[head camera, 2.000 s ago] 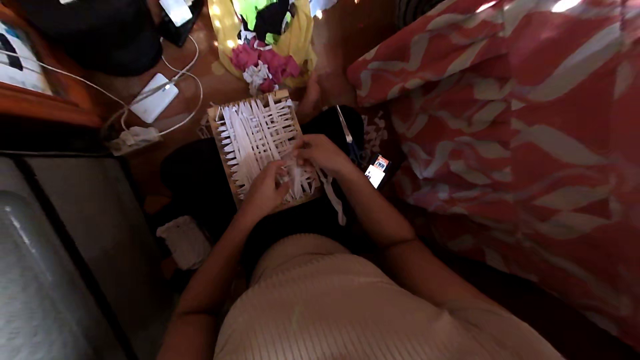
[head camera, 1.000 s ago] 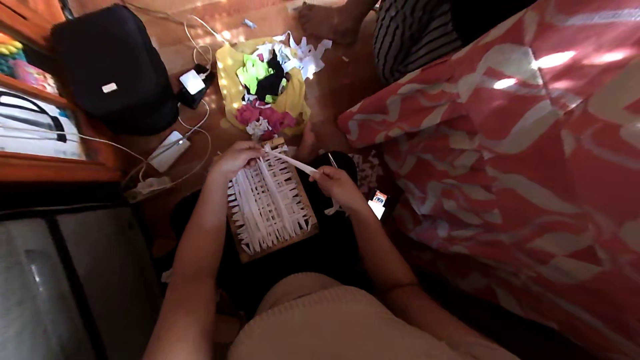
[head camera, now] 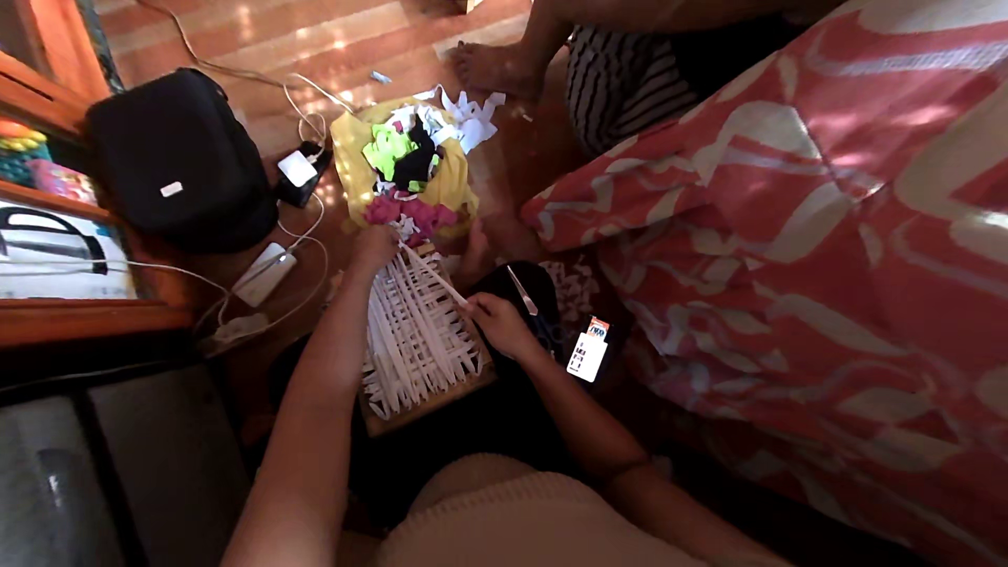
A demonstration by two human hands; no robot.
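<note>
A wooden loom frame (head camera: 429, 402) strung with white fabric strips (head camera: 421, 331) lies on my lap, tilted a little. At its far left corner, my left hand (head camera: 381, 246) has its fingers closed at one end of a white fabric strip (head camera: 437, 277). That strip runs taut and slanting over the weave to my right hand (head camera: 494, 316), which pinches it near the frame's right side. A pair of scissors (head camera: 523, 291) rests on my dark-clothed right leg, right of the frame.
Beyond the frame, colored fabric scraps (head camera: 402, 157) lie on a yellow cloth (head camera: 346, 157). A black bag (head camera: 177, 157), white chargers (head camera: 265, 274) and cables are at left. A lit phone (head camera: 587, 356) and red patterned fabric (head camera: 756, 189) are at right. Another person's foot (head camera: 496, 69) is at the top.
Two seconds ago both hands were together at the frame's near right part. They have since moved to its far end and apart, with a strip stretched between them. The view has shifted.
</note>
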